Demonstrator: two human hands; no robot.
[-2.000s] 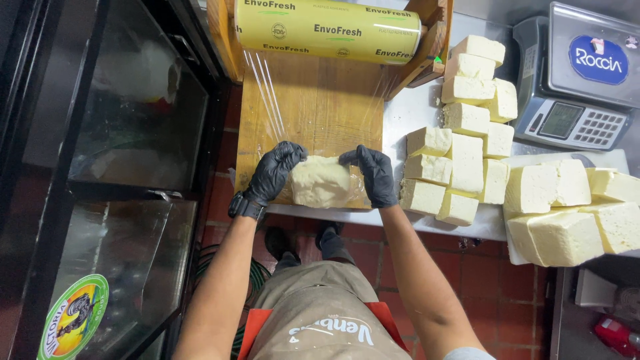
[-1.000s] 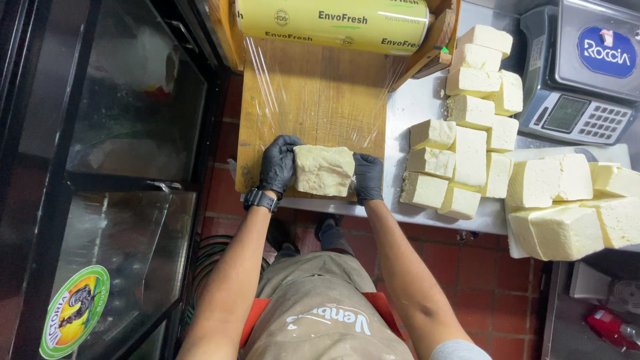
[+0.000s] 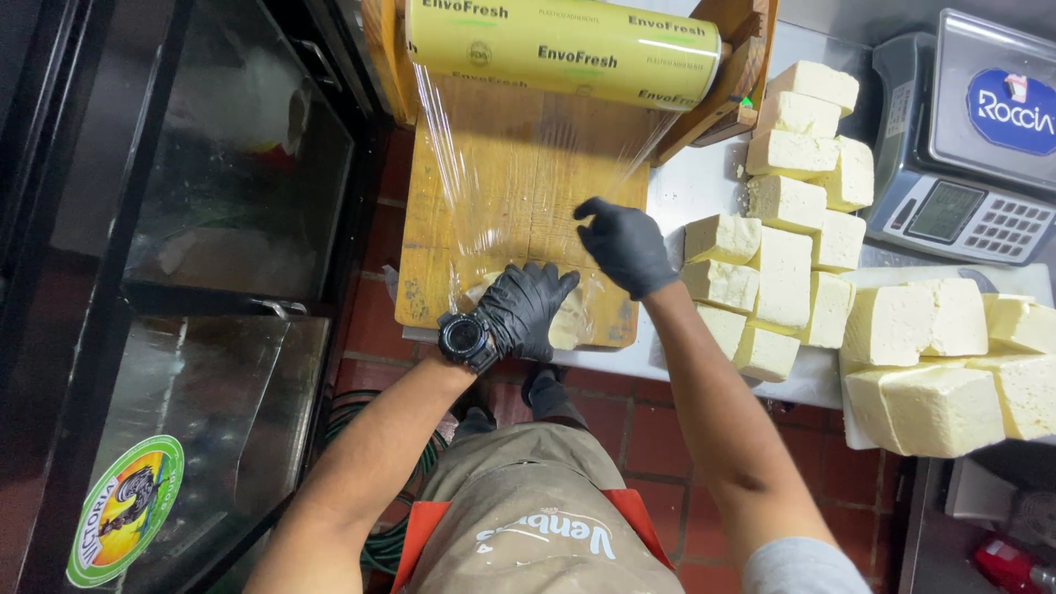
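My left hand [image 3: 528, 309], in a black glove with a watch at the wrist, lies spread on top of a block of white cheese [image 3: 567, 323] at the near edge of a wooden board [image 3: 511, 181]. The hand hides much of the block. Clear plastic film [image 3: 450, 177] runs from the yellow EnvoFresh roll [image 3: 565, 51] down over the board to the block. My right hand [image 3: 629, 247], also black-gloved, is raised right of the block above the board, fingers bent; whether it pinches any film I cannot tell.
Several cut cheese blocks [image 3: 784, 272] stand on the metal table to the right. Larger blocks [image 3: 940, 404] sit on a white board beyond them, below a Roccia scale [image 3: 949, 206]. A wooden holder [image 3: 738, 66] carries the roll. A glass-doored cabinet [image 3: 239, 190] stands at the left.
A second ago both hands held the cheese block by its two ends. My right hand has since left it and moved up the board; my left hand has come over its top.
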